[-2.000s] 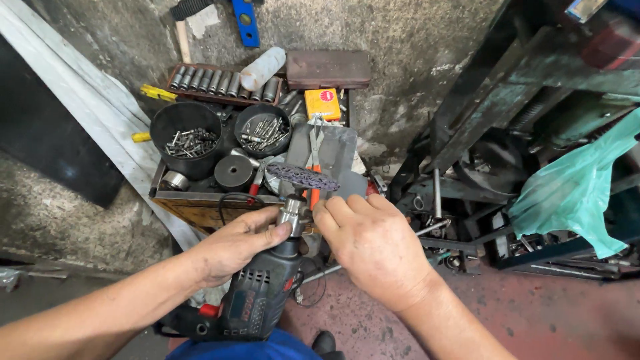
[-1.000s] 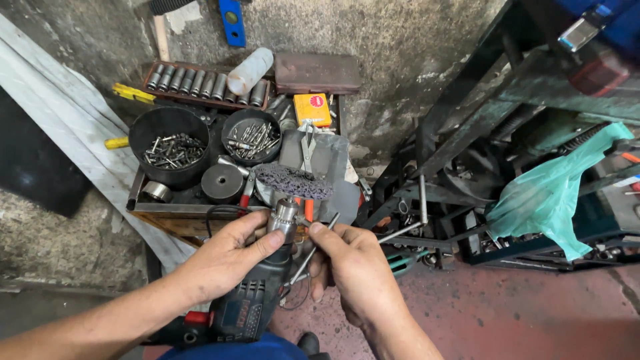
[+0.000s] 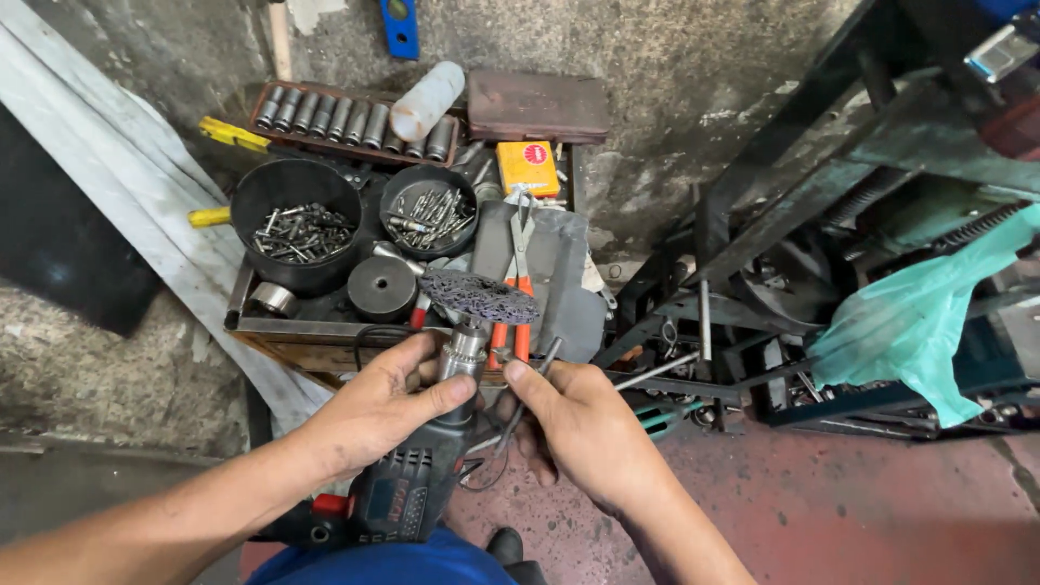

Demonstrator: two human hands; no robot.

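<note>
My left hand (image 3: 398,394) is closed around the metal keyed chuck (image 3: 465,353) of a dark Bosch corded drill (image 3: 406,487), which points away from me above my lap. Fitted in the chuck is a purple-black abrasive stripping disc (image 3: 479,296), which hangs over the front of the tool tray. Just right of the chuck, my right hand (image 3: 569,414) holds a chuck key (image 3: 532,378) between thumb and fingers, its thin bar slanting up past the fingertips. Behind the disc lie orange-handled pliers (image 3: 521,252) on a grey sheet (image 3: 565,268).
On the tray stand a black bowl of small bits (image 3: 294,183), a smaller bowl of drill bits (image 3: 428,180) and a round black disc (image 3: 381,288). Farther back are a rack of sockets (image 3: 325,118) and a brown case (image 3: 536,106). A metal frame with a green plastic bag (image 3: 902,325) stands right.
My right hand was beside the disc two seconds ago; it has come down to the right of the chuck, and the key's bar now shows in it. My left hand stays on the chuck.
</note>
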